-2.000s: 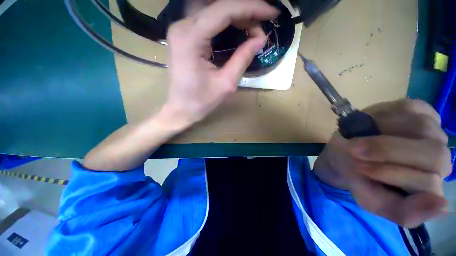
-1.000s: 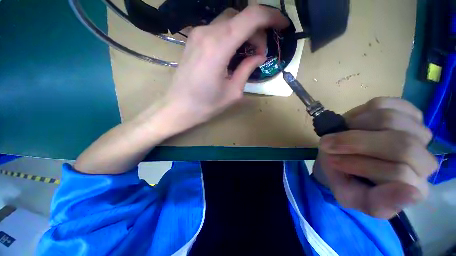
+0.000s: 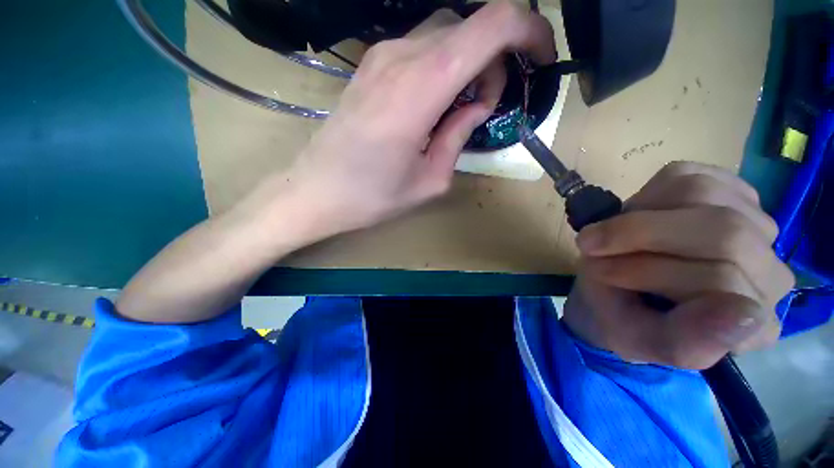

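Observation:
A round black ear cup housing (image 3: pixel 546 99) lies open side up on a white support block (image 3: pixel 512 164). A small green circuit board (image 3: pixel 506 126) sits at its near edge, with thin reddish wires (image 3: pixel 526 78) above it. My left hand (image 3: pixel 402 128) reaches over and into the cup, thumb and fingers bent; whether the fingertips pinch a wire is hidden. My right hand (image 3: pixel 686 265) is closed on the black handle of the soldering iron (image 3: pixel 590 206). Its tip is at the right end of the circuit board; contact is not clear.
The other ear cup (image 3: pixel 626 46) stands right of the housing. The silvery headband (image 3: pixel 219 87) curves off left. Tan cardboard (image 3: pixel 640 119) covers part of the green bench (image 3: pixel 101 164). A black stand with a yellow patch (image 3: pixel 794 144) and a blue bin (image 3: pixel 809 219) are at right.
The iron has moved left, from beside the white block to the circuit board. My left hand, the housing and the other ear cup have shifted slightly right in the picture.

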